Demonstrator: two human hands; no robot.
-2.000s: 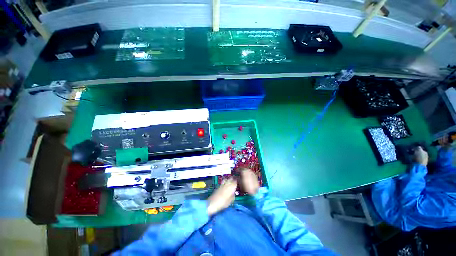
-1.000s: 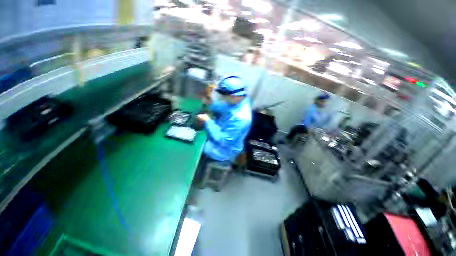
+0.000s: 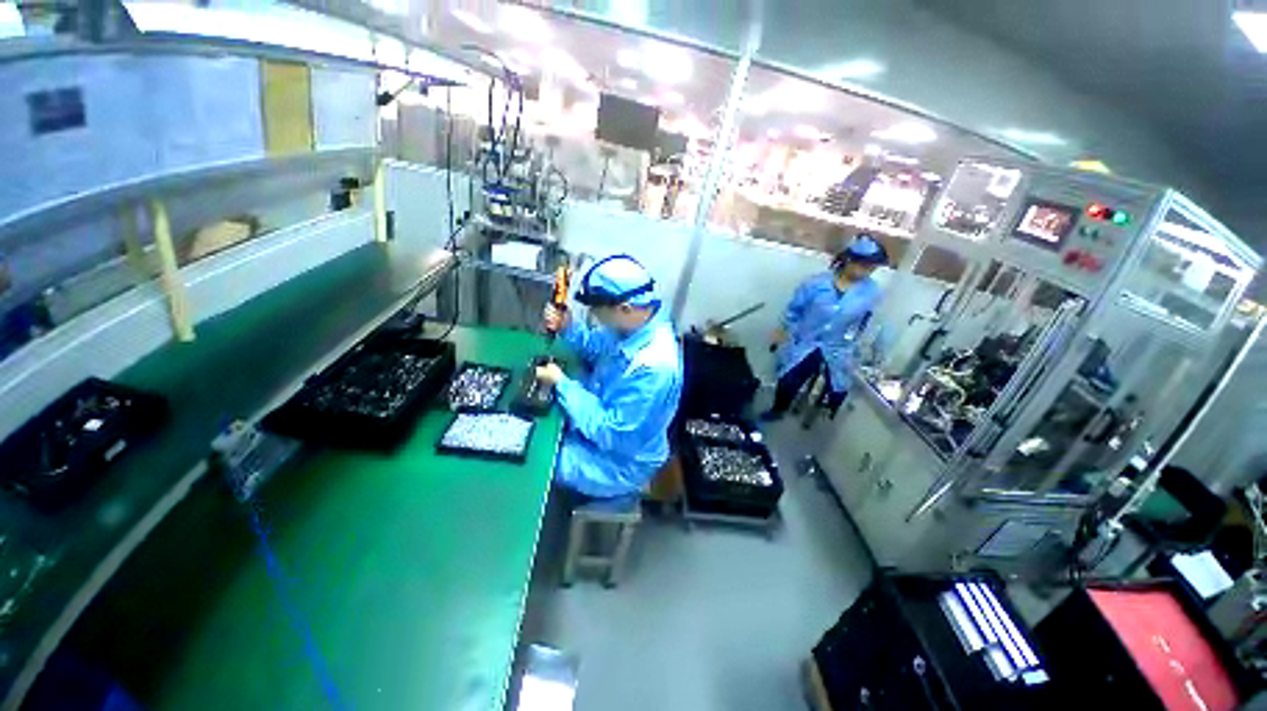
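Neither of my hands is in view. Nearest in front of me is the green bench top point(image 3: 403, 556), with a blue cord point(image 3: 289, 590) running down over it from a small box point(image 3: 247, 456) at the shelf edge. A large black tray point(image 3: 364, 389) of silvery parts stands at the bench's far part. Beside it are a smaller black tray point(image 3: 477, 388) and a tray of pale parts point(image 3: 486, 433). The rail machine and the red parts are out of the picture.
A person in blue point(image 3: 625, 396) sits on a stool at the bench end, holding an orange-black tool. Another person point(image 3: 830, 327) stands by a large machine point(image 3: 1056, 347). Black crates point(image 3: 931, 653) stand on the floor at lower right. A black tray point(image 3: 86, 438) sits on the shelf.
The view has swung right, away from the machine and red parts; my hands have left the picture. Since one second ago, the farther person has changed from sitting or bending to standing upright.
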